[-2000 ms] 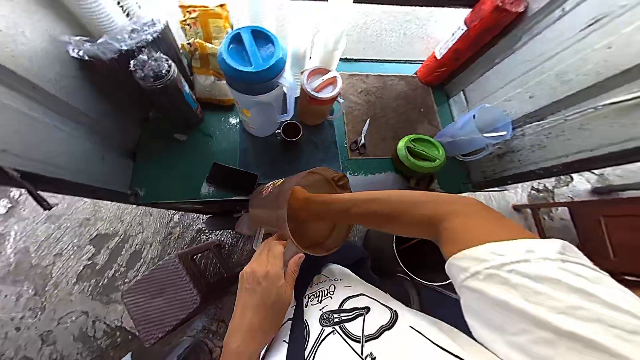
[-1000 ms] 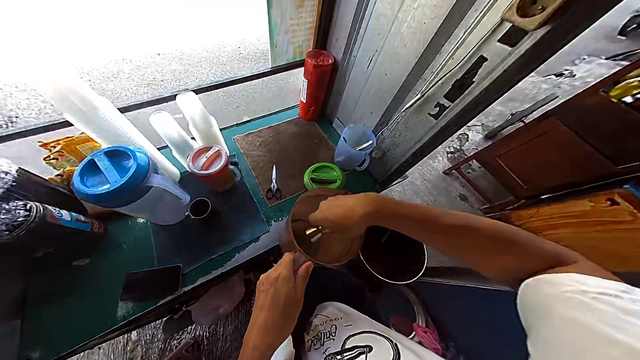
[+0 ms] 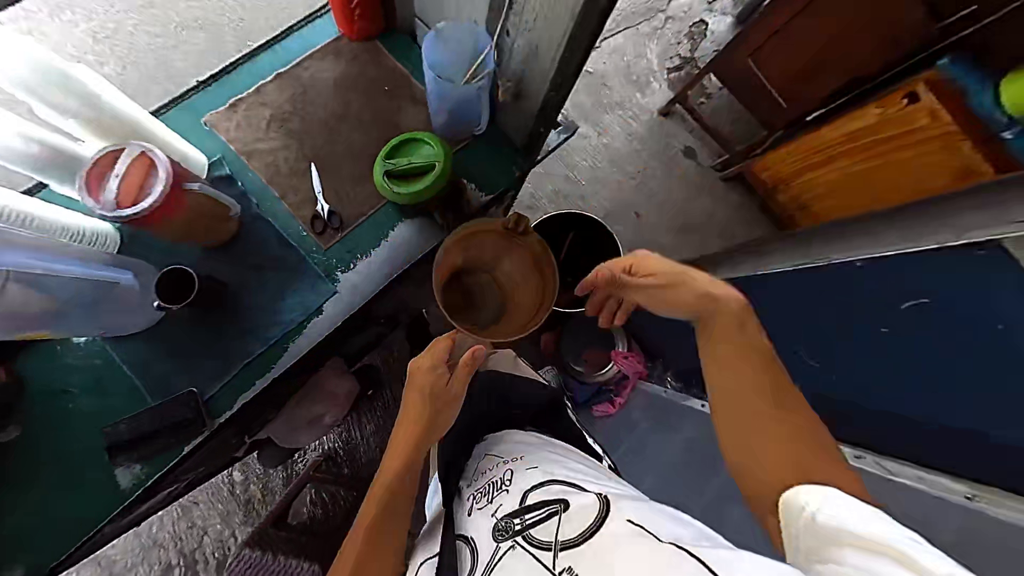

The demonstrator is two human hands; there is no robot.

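Observation:
My left hand [image 3: 440, 380] grips the handle of a brown plastic pitcher [image 3: 524, 300], whose open mouth faces me; its inside looks stained and dark at the bottom. Just right of the pitcher, my right hand [image 3: 640, 288] hangs with bent fingers over the near rim of a dark round pot [image 3: 588, 240]. I see nothing held in it. A lidded jar with a green top [image 3: 413, 168] stands on the counter beyond the pitcher. Scissors [image 3: 322, 200] lie on a brown cloth [image 3: 344, 112] to its left.
On the green counter [image 3: 48, 448] are a red-lidded pitcher [image 3: 160, 192], a small dark cup [image 3: 176, 287], a phone-like dark slab [image 3: 156, 424] and stacked clear cups [image 3: 88, 104]. A translucent blue jug [image 3: 458, 88] stands by the post. Below the pot are a round metal lid [image 3: 590, 348] and pink plastic [image 3: 622, 384].
My right hand, earlier inside the brown pitcher, is out of it and over the pot's rim. A metallic thing seen in the pitcher one second ago no longer shows. The view has swung right.

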